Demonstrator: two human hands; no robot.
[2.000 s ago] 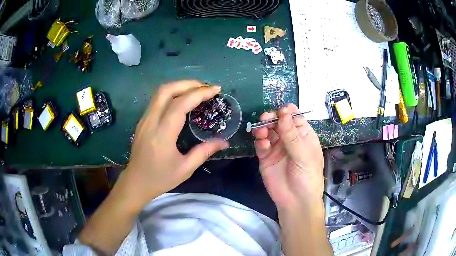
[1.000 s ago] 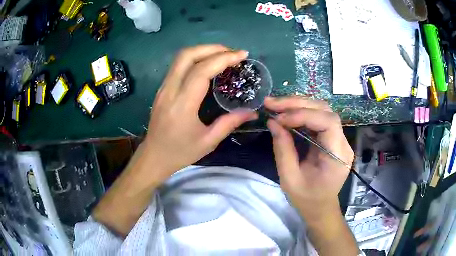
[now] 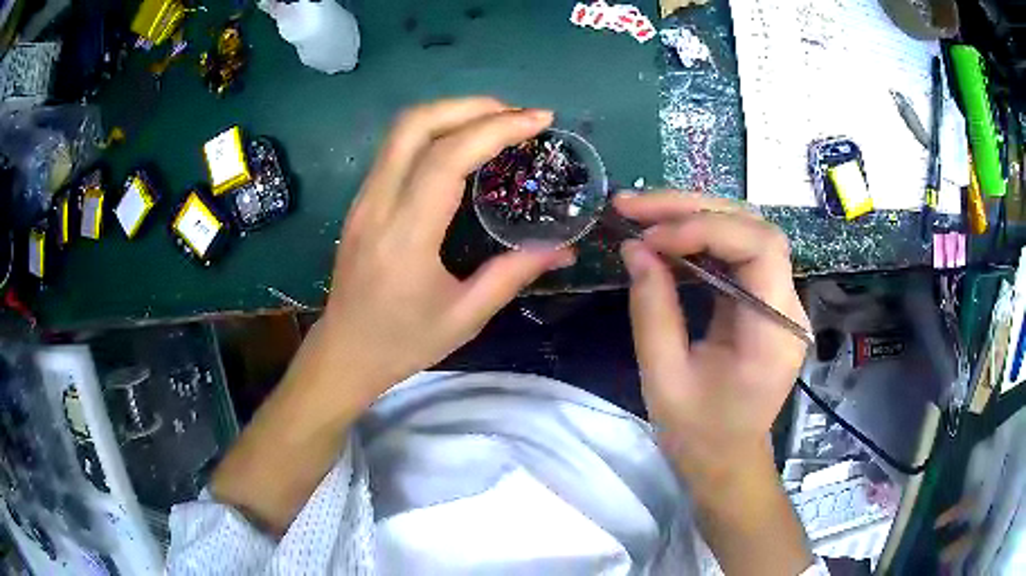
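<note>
My left hand (image 3: 411, 214) holds a clear round small parts dish (image 3: 540, 188) by its rim, between thumb and fingers, at the front edge of the green mat. Dark reddish and shiny small bits lie in the dish. My right hand (image 3: 714, 304) holds thin metal tweezers (image 3: 737, 295) at the dish's right side. The tweezers slant down to the right across the palm. Their tips are beside the dish rim and too small to tell whether they hold anything.
Watch units with pouch cells (image 3: 261, 183) lie at the left. Another watch unit (image 3: 842, 178) lies at the right, by the white paper (image 3: 788, 101). A white bottle (image 3: 317, 32) and red-and-white pads (image 3: 612, 19) lie behind. A black cable (image 3: 861, 433) hangs at the lower right.
The tweezers, earlier pointing away to the right, have turned in my right hand towards the dish. The view has shifted, with the bench things now higher and further right. My left hand still holds the dish.
</note>
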